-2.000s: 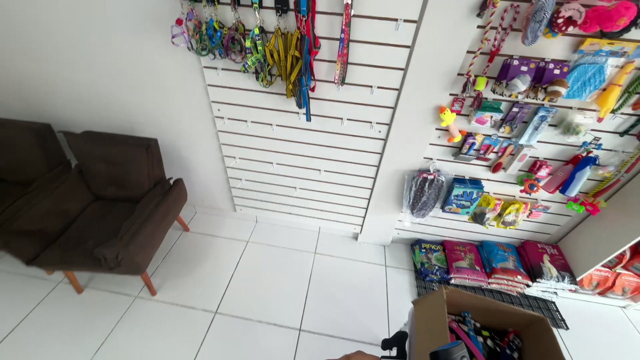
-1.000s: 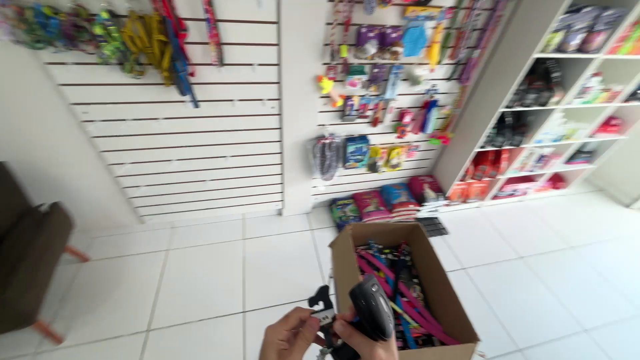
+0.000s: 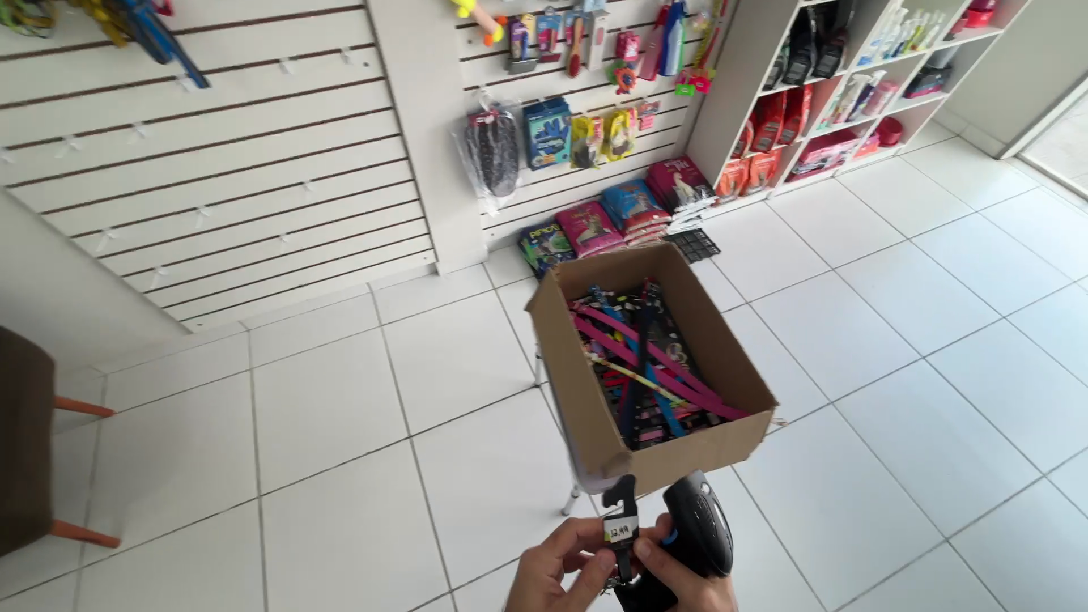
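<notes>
Low in the head view, my left hand (image 3: 565, 565) pinches a small item with a black plastic hook hanger (image 3: 621, 495) and a white price tag (image 3: 620, 529). My right hand (image 3: 684, 578) is wrapped around a black handheld barcode scanner (image 3: 704, 523), its thumb close to the tag. Beyond both hands an open cardboard box (image 3: 586, 399) holds pink, blue and black straps (image 3: 646, 357) and many small packaged items. What hangs below the tag is mostly hidden by my fingers.
The box rests on a light stand with metal legs (image 3: 571, 500). Bags (image 3: 589, 228) lie by the slatwall (image 3: 306, 170), where pet goods hang. White shelves (image 3: 790, 102) stand at the right. A dark armchair (image 3: 25, 433) with wooden legs is at the left edge.
Two seconds ago only a bit of a hand and the black hanger showed at the bottom edge; now both hands, the tagged item and the scanner are in view. The view has swung right and down.
</notes>
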